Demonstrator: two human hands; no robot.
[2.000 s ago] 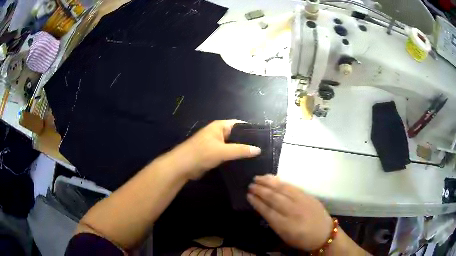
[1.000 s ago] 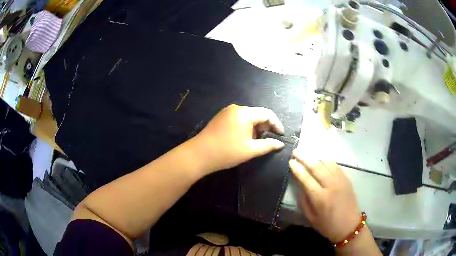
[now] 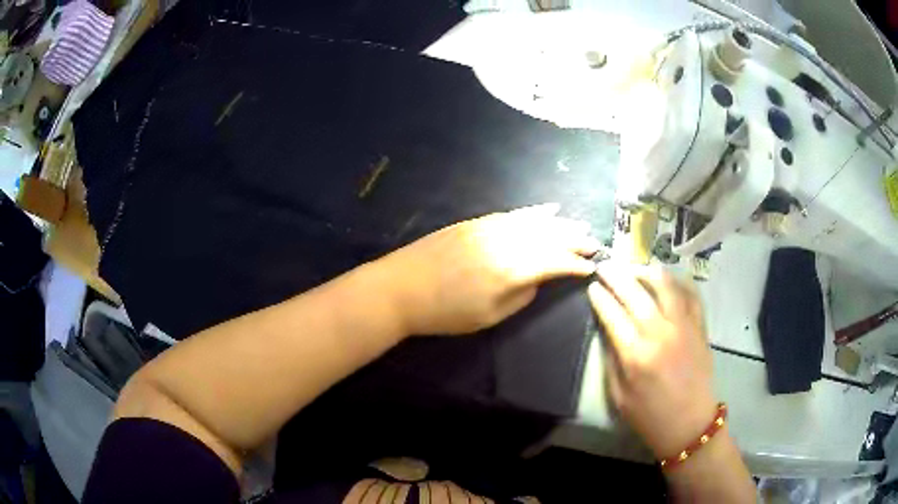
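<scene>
A large dark garment panel with pale chalk or thread marks lies on the table. Its right edge reaches the lit needle area of the white sewing machine. My left hand pinches the cloth edge with thumb and fingers just in front of the presser foot area. My right hand touches the same edge, its fingertips meeting my left fingertips. A dark pocket-like piece lies below my left hand, along the panel's right edge. The needle is hidden by glare and machine parts.
A small dark pointed piece lies on the machine bed at right, beside red-handled snips. Grey cut pieces are in a bin at lower left. A pink striped item is at upper left.
Both hands have moved up and right with the cloth edge, closer to the machine's needle area. My right fingertips now meet my left ones. The view has shifted slightly.
</scene>
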